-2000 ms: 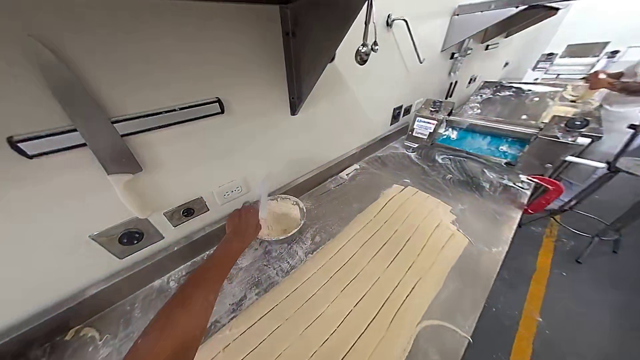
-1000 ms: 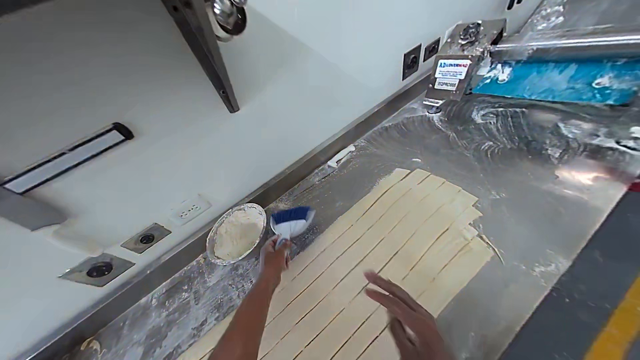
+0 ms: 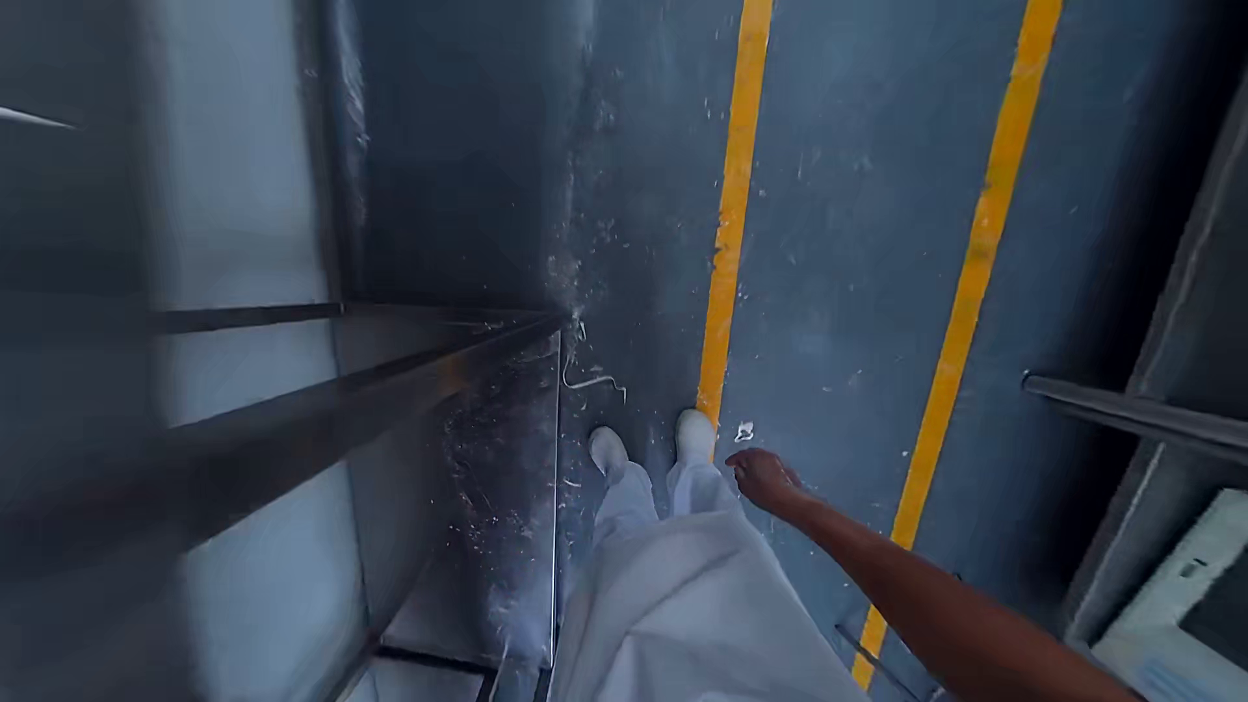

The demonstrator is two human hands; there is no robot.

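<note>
My right hand [image 3: 765, 478] hangs over the floor, just right of my shoes, with its fingers loosely bent. Nothing shows in it, but its palm side is hidden. My left hand is out of view. A long white apron [image 3: 682, 595] covers my front above pale trousers. Two white shoes, the left [image 3: 608, 450] and the right [image 3: 694, 434], stand on the dark floor [image 3: 819, 292], the right one at a yellow line.
A flour-dusted metal surface [image 3: 502, 468] and blurred metal bars [image 3: 390, 395] lie to the left. Two yellow lines, one nearer [image 3: 731, 224] and one farther right [image 3: 985, 224], cross the floor. A thin pale strip [image 3: 595, 380] and scraps lie there. A metal bar [image 3: 1141, 409] juts in at right.
The view has swung down from the worktop to the floor. The dough strips, the flour bowl and the blue-bristled brush that my left hand held have left view, along with that hand.
</note>
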